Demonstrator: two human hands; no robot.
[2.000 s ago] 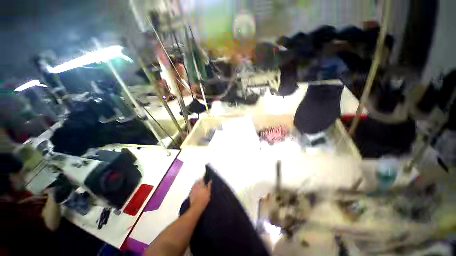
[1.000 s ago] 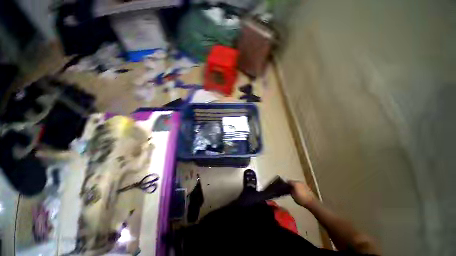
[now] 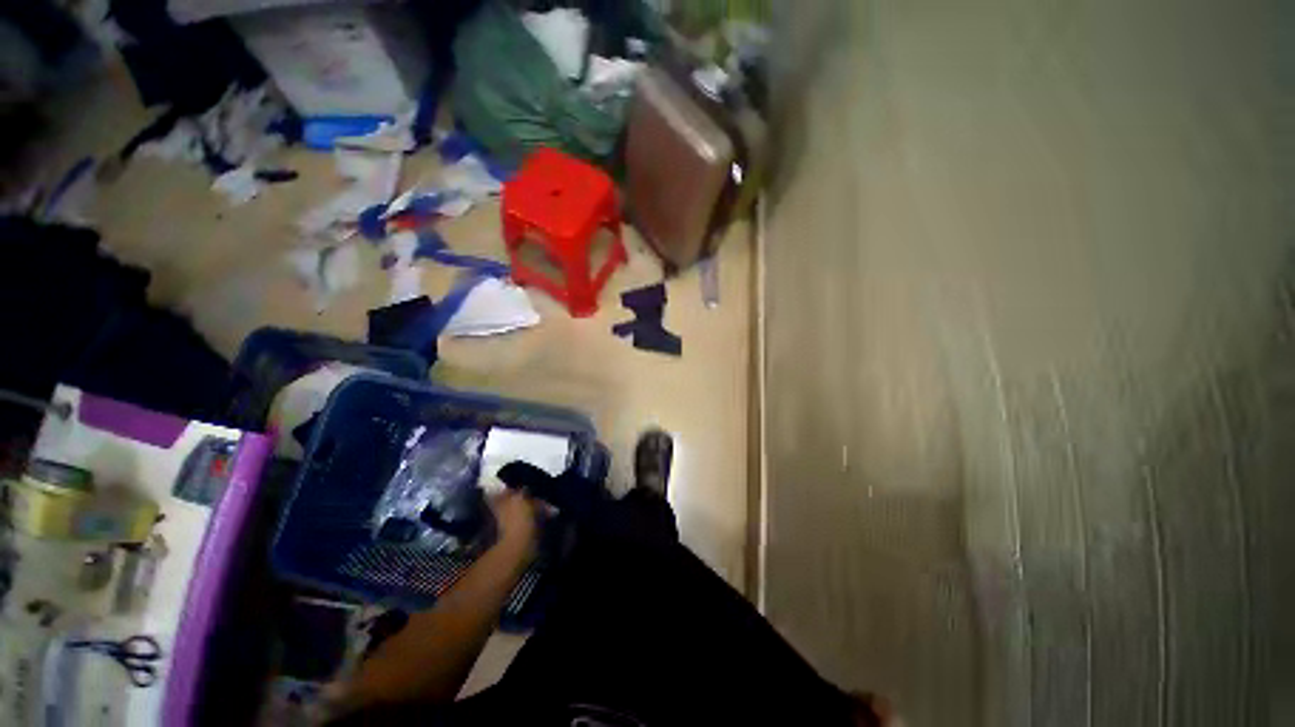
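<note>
My left hand (image 3: 514, 517) reaches over the blue crate (image 3: 320, 490), its fingers closed on the edge of a black cloth piece (image 3: 547, 480). More black material (image 3: 653, 611) spreads below, from the crate toward the bottom edge; where cloth ends and my dark clothing begins is unclear. My right hand (image 3: 869, 707) is only a small, blurred patch at the bottom edge, so its grip is hidden. The crate holds a clear bag (image 3: 433, 476) and a white card (image 3: 523, 452).
The purple-edged machine table (image 3: 213, 582) is at left, with black-handled shears (image 3: 135, 656) on it. A second dark crate (image 3: 270, 367) stands behind the blue one. Ahead are a red stool (image 3: 565, 213), a brown case (image 3: 679, 168) and floor scraps. The wall (image 3: 994, 355) runs along the right.
The view has turned, bringing the crate and stool closer. My left hand has come into view over the crate. My right hand has dropped to the bottom edge from where it held black cloth.
</note>
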